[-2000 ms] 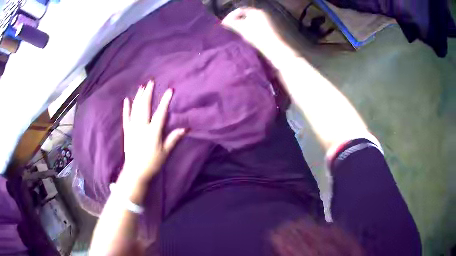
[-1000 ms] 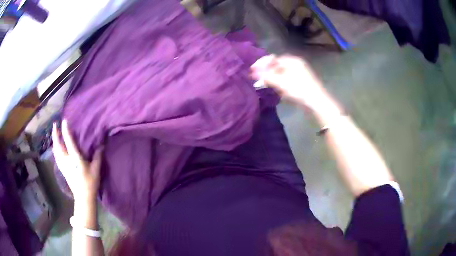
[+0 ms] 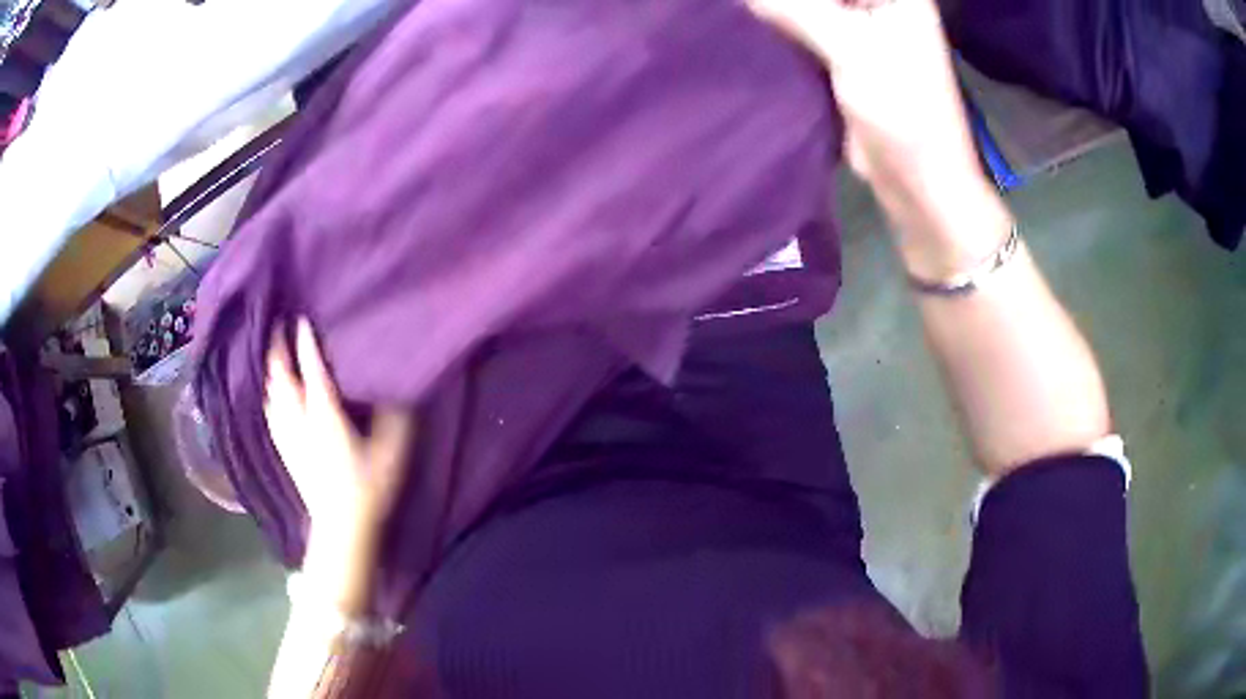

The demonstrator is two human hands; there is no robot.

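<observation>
The purple trousers (image 3: pixel 547 178) lie as large blurred folds over the lap, reaching up past the top edge. My right hand (image 3: pixel 888 75) holds their upper right edge, raised and partly cut off by the top edge. My left hand (image 3: pixel 328 444) holds bunched folds at the lower left, cloth between fingers and thumb. A small white label (image 3: pixel 783 255) and a thin white line show on the purple cloth below my right hand. No needle or scissors can be seen.
A white-covered table (image 3: pixel 150 123) runs along the upper left. Below it are a box of small spools (image 3: pixel 167 328) and a dark purple garment (image 3: pixel 41 546). Another dark garment (image 3: pixel 1120 82) hangs at the upper right above the green floor (image 3: pixel 1011 574).
My right hand has moved up and right, lifting the cloth's edge with it. My left hand has moved right. The cloth is spread higher, and the white label now shows.
</observation>
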